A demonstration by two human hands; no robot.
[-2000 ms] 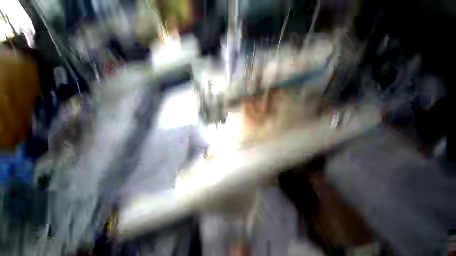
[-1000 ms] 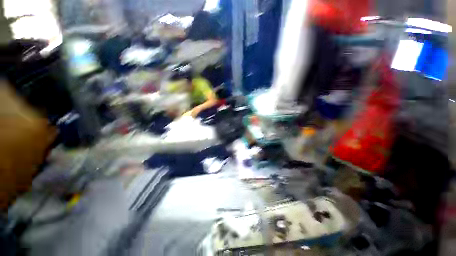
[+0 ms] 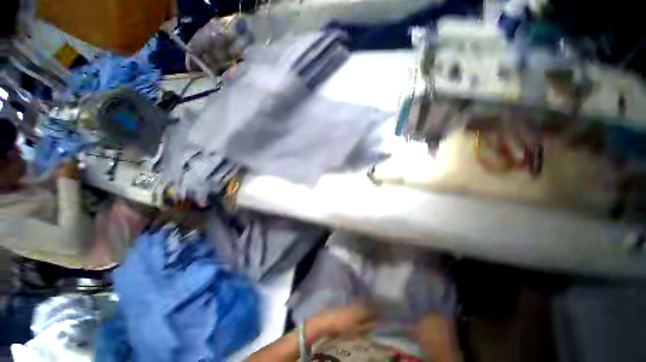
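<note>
Grey cloth pieces lie on my lap, below the front edge of the table. My left hand, blurred, with a pale bangle at its wrist, is at the lower edge of this cloth. My right hand, small and blurred, is at its right side, cut off below. I cannot tell how the fingers of either hand are set. On the table, grey panels lie in layers left of the needle. The cream sewing machine head stands at the right, its lamp glaring at the needle.
Red-looped snips lie on the machine bed. The white table edge runs across the middle. A blue cloth heap is at lower left. Another person's arm is at the far left, near a neighbouring machine.
The view has swung down and to the left from the workshop. The lap, my hands and the blue heap have come into view; the machine head now shows at upper right.
</note>
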